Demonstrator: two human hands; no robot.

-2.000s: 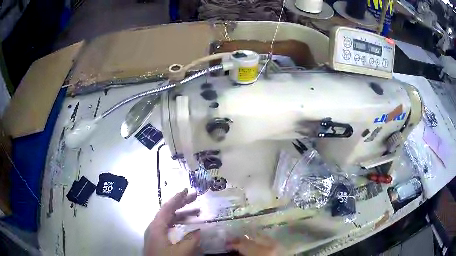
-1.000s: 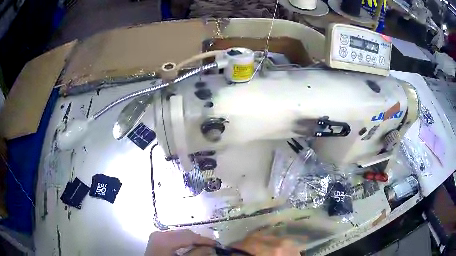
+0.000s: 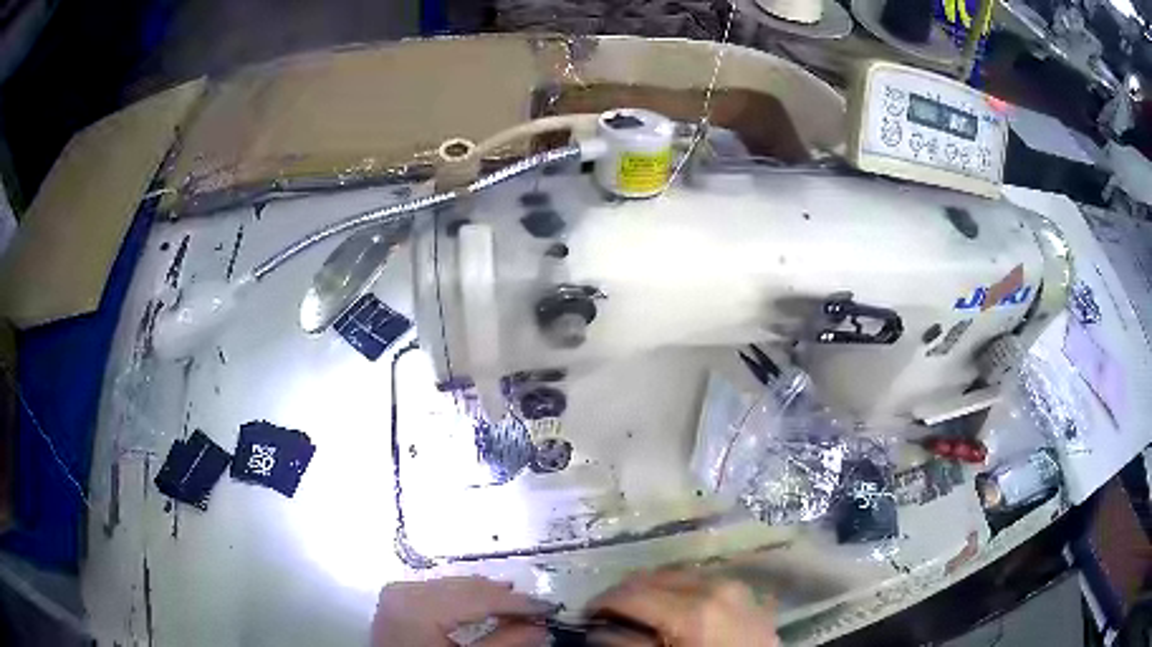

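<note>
My left hand (image 3: 455, 612) and my right hand (image 3: 689, 609) are at the bottom edge, close together and partly cut off. Between their fingers is a small dark item (image 3: 588, 632), blurred; it looks like a black label. A small pale piece shows at my left fingers. The hands are in front of the cream sewing machine (image 3: 720, 253), short of its needle area (image 3: 512, 442). Two small groups of black labels (image 3: 273, 458) lie on the lit table at the left, some with white lettering. Another black label (image 3: 372, 326) lies left of the machine head.
A clear plastic bag (image 3: 796, 468) with black items lies in front of the machine arm. A red-handled tool (image 3: 956, 450) is right of it. A gooseneck lamp (image 3: 209, 316) reaches over the left side. The control panel (image 3: 932, 126) stands behind. Cardboard (image 3: 354, 114) lines the back.
My left hand has moved from near the needle area down to the table's front edge. Both hands are now together there with the dark item between them. The view has shifted slightly.
</note>
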